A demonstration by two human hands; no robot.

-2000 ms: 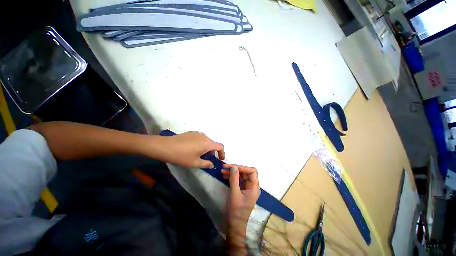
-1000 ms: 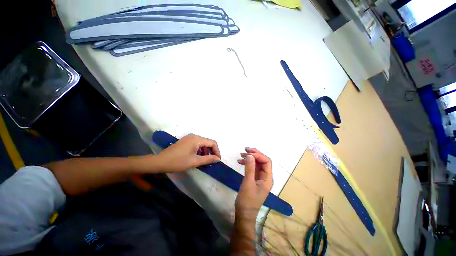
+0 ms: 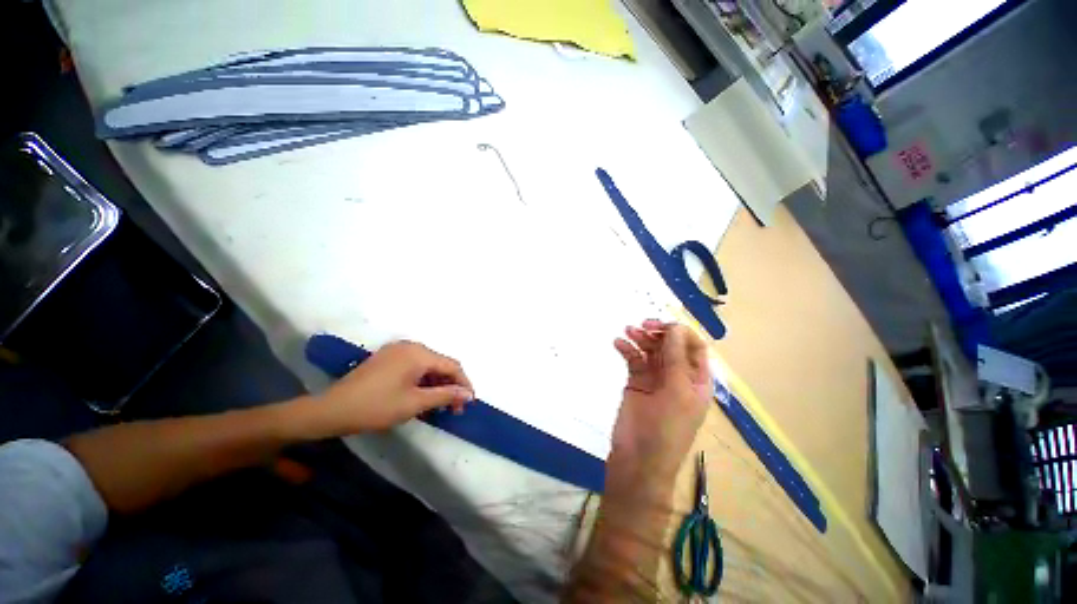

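Observation:
A navy fabric band (image 3: pixel 520 440) lies slantwise along the near edge of the white table. My left hand (image 3: pixel 402 383) rests on it and grips it, thumb and fingertips together at its upper edge. My right hand (image 3: pixel 664 372) is raised away from the band, over the right side of the table, fingers bent and fingertips close together. No needle or thread can be made out between its fingers. My right wrist and forearm hide the band's right end. Part of a shiny clear bag (image 3: pixel 720 389) shows beside my right hand, which hides the rest.
A fanned stack of pale-backed bands (image 3: pixel 295 104) lies far left. Navy bands lie at right (image 3: pixel 650 242), one curled (image 3: pixel 705 266), another (image 3: pixel 774 460) beside a yellow strip (image 3: pixel 815 484). Green-handled scissors (image 3: pixel 699 549) lie near my right forearm. A black lidded bin (image 3: pixel 106 307) stands left.
My right hand has moved from beside my left hand, up and to the right. My left hand stays on the band. The view has shifted, so the table's things sit further left.

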